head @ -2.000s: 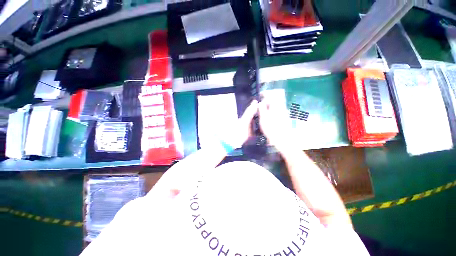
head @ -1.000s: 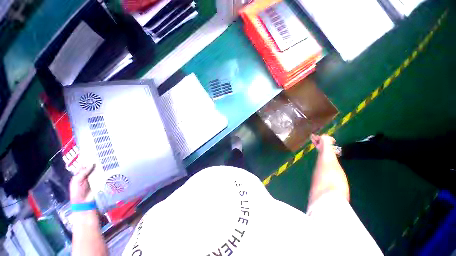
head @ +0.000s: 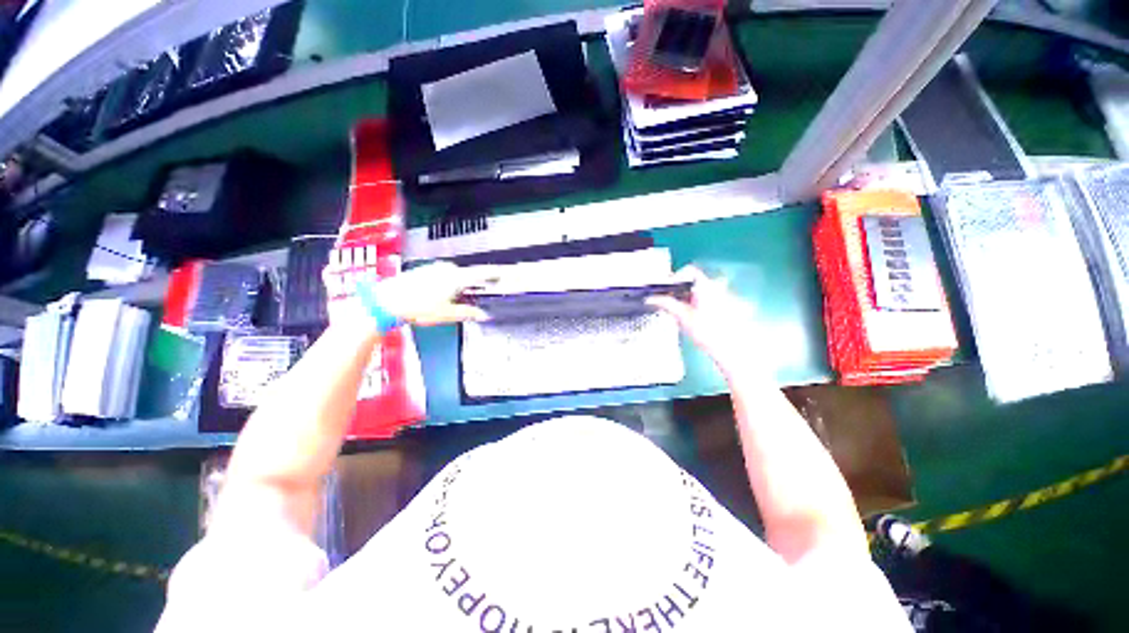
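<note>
The laptop bottom cover [head: 563, 303] is held nearly edge-on over the bench, so its faces are mostly hidden. My left hand [head: 433, 294] grips its left end. My right hand [head: 687, 297] grips its right end. A silvery bubble-wrap sleeve [head: 576, 359] lies flat on the bench below and in front of the cover. A pale sheet on a dark panel [head: 557, 251] shows behind the cover.
A red sheet with white labels [head: 390, 383] lies left, partly behind my left forearm. Red bubble bags [head: 879, 334] are stacked right, with pale wrapped panels [head: 1034, 291] beyond. A grey rail [head: 743, 198] runs behind. A person's shoe [head: 904, 534] shows at lower right.
The view has turned back to the bench. The cover has gone from face-up in my left hand to nearly edge-on in both hands. My right hand has come from the right onto it.
</note>
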